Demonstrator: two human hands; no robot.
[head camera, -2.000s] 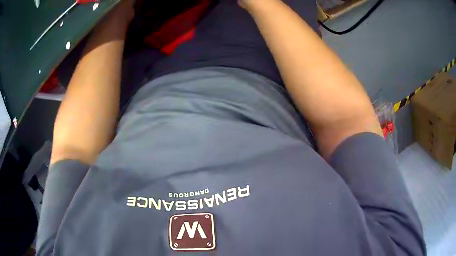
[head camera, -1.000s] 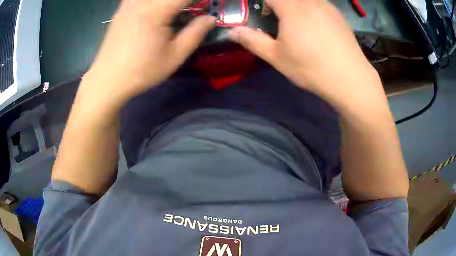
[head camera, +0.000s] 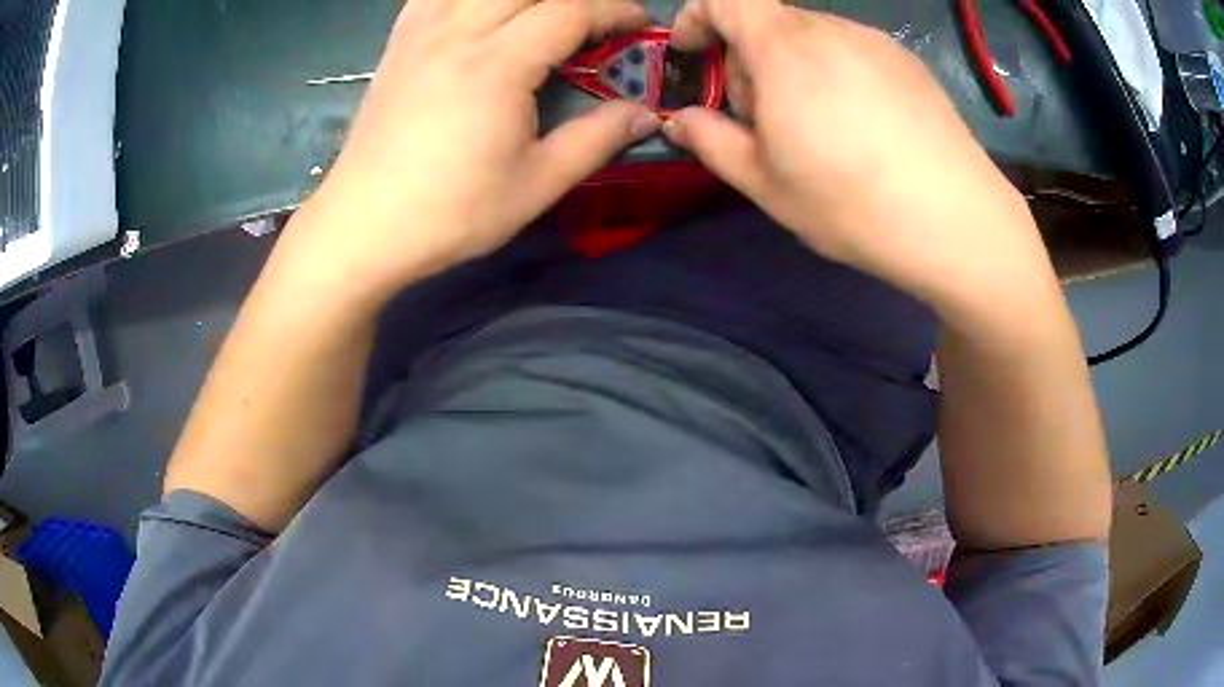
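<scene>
A red thermometer housing (head camera: 628, 71) lies between my hands near the bench's front edge. Its narrow end points left, and it shows a grey part with dark round spots and a dark rectangular window. My left hand (head camera: 517, 128) holds its left part with thumb and fingers. My right hand (head camera: 805, 128) holds its right end the same way. A thin metal probe (head camera: 342, 79) sticks out to the left of my left hand; whether it joins the housing is hidden.
Side cutters with red handles (head camera: 989, 61) lie on the dark green mat (head camera: 242, 121) at the right. A white-framed tray (head camera: 81, 121) is at the left. A black cord (head camera: 1165, 302) hangs at the right. A red stool (head camera: 611, 222) shows below the bench edge.
The view has swung back over the bench. Both hands have closed on the housing's two ends; a second ago their fingers were spread around it. The window now looks dark instead of whitish.
</scene>
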